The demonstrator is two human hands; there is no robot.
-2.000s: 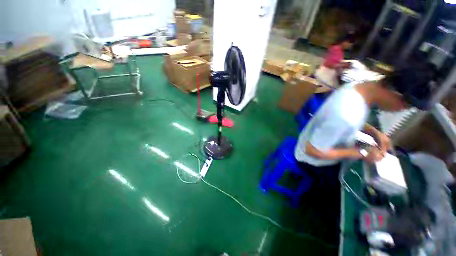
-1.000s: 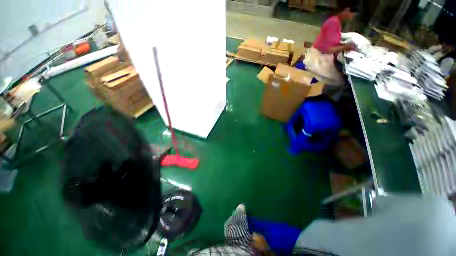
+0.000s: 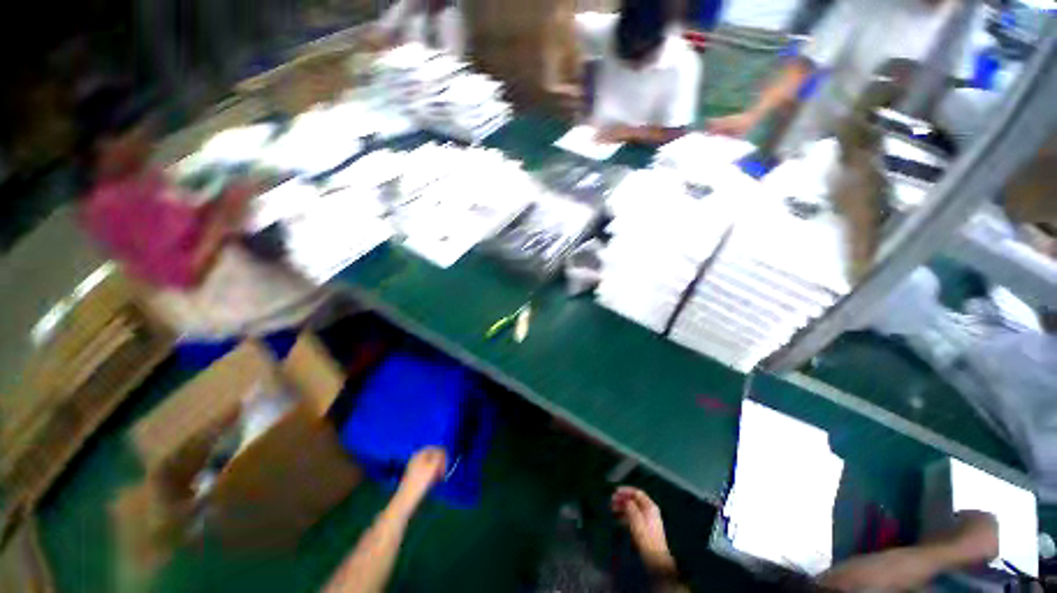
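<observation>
A blue plastic stool (image 3: pixel 406 408) stands on the floor beside the green table. My left hand (image 3: pixel 424 468) reaches in from the bottom and overlaps the stool's front edge; blur hides whether it touches or grips it. My right hand (image 3: pixel 638 510) is low in the middle, beside the table's near edge, with loosely bent fingers and nothing visible in it.
The long green table (image 3: pixel 556 365) bears white panel stacks (image 3: pixel 753 290). More white panels (image 3: pixel 782 487) lie at the lower right, near another person's arm (image 3: pixel 916 565). An open carton (image 3: pixel 261 463) is left of the stool. A person in pink (image 3: pixel 145 226) and others are around the table.
The view has swung right and closer to the table. The fan and white pillar have left the picture. Both my hands now show, the left at the blue stool.
</observation>
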